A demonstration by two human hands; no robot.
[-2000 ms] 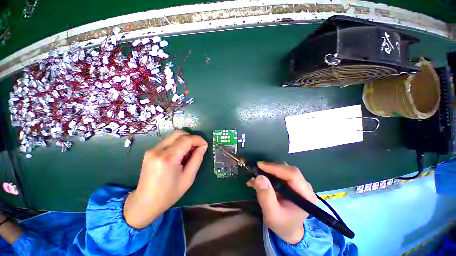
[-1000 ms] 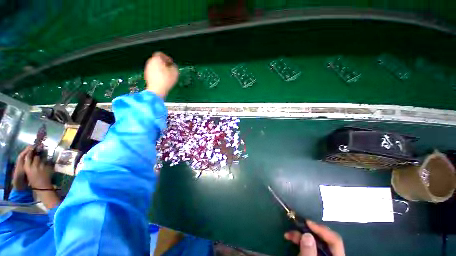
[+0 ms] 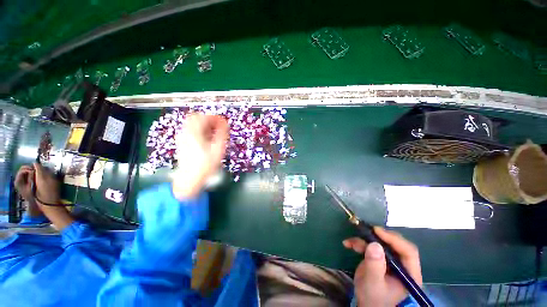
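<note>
A small circuit board (image 3: 295, 199) lies on the green bench top in front of me, its upper end green and the rest pale and shiny. My right hand (image 3: 387, 264) holds the soldering iron (image 3: 393, 262) to the right of the board, its thin tip pointing up and left, apart from the board. My left hand (image 3: 204, 150) is blurred over the pile of wired parts (image 3: 255, 141), white and red, at the left. Whether its fingers hold anything cannot be told. A tiny pale piece shows at the board's right edge.
Beyond the pale rail (image 3: 360, 96) boards (image 3: 330, 43) lie spaced on the green belt. At right are a black fan (image 3: 447, 137), a cardboard tube (image 3: 510, 174) and a white card (image 3: 429, 207). At far left are a black box (image 3: 108, 129) and another person's hands (image 3: 42, 189).
My left hand has come back from the belt to the parts pile. The board, at my work spot two seconds ago and absent one second ago, shows on the bench. The iron stays in my right hand.
</note>
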